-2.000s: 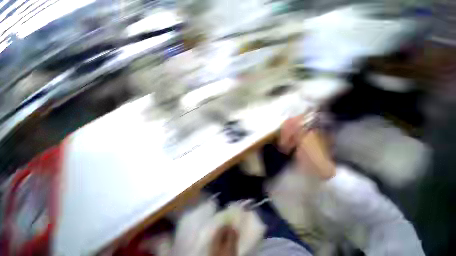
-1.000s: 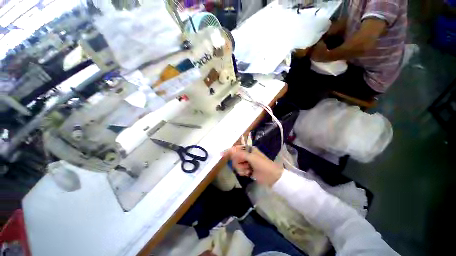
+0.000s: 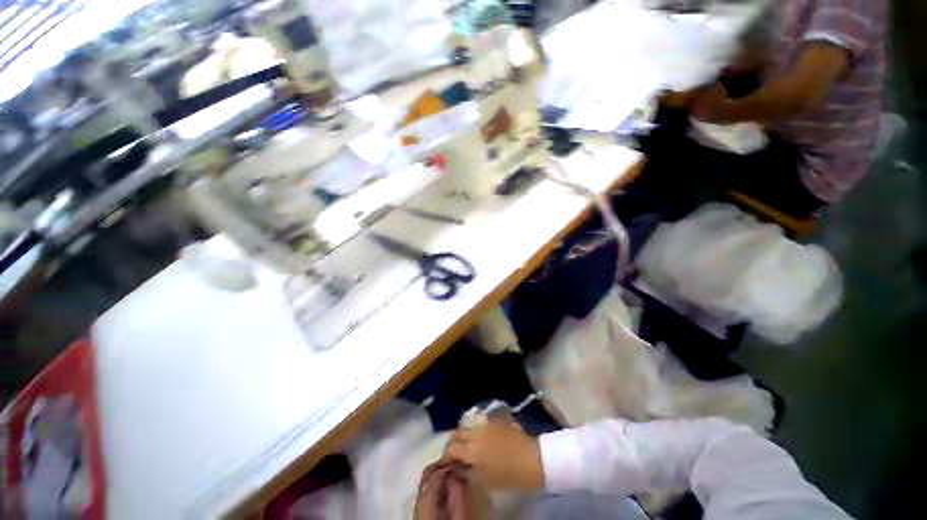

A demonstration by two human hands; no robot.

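Note:
My right hand (image 3: pixel 498 454) is low in front of me over the lap, its fingers curled and blurred. A small white tip of fabric and a thin white strip (image 3: pixel 529 402) show by its knuckles. What it holds is too blurred to tell. My left hand (image 3: pixel 447 494) is just below and touching it, partly cut off by the bottom edge, with curled fingers at the cream garment piece (image 3: pixel 391 452) on the lap.
Black-handled shears (image 3: pixel 445 274) lie on the white machine table (image 3: pixel 203 376) beside the sewing machine (image 3: pixel 498 132). A red basket (image 3: pixel 94 427) stands at the left. Pale bundles (image 3: pixel 747 269) lie at the right. A person in a striped shirt (image 3: pixel 839 91) sits beyond.
My right hand has come back from the table edge, down and inward to my left hand on the lap. The view has shifted, showing more of the red basket.

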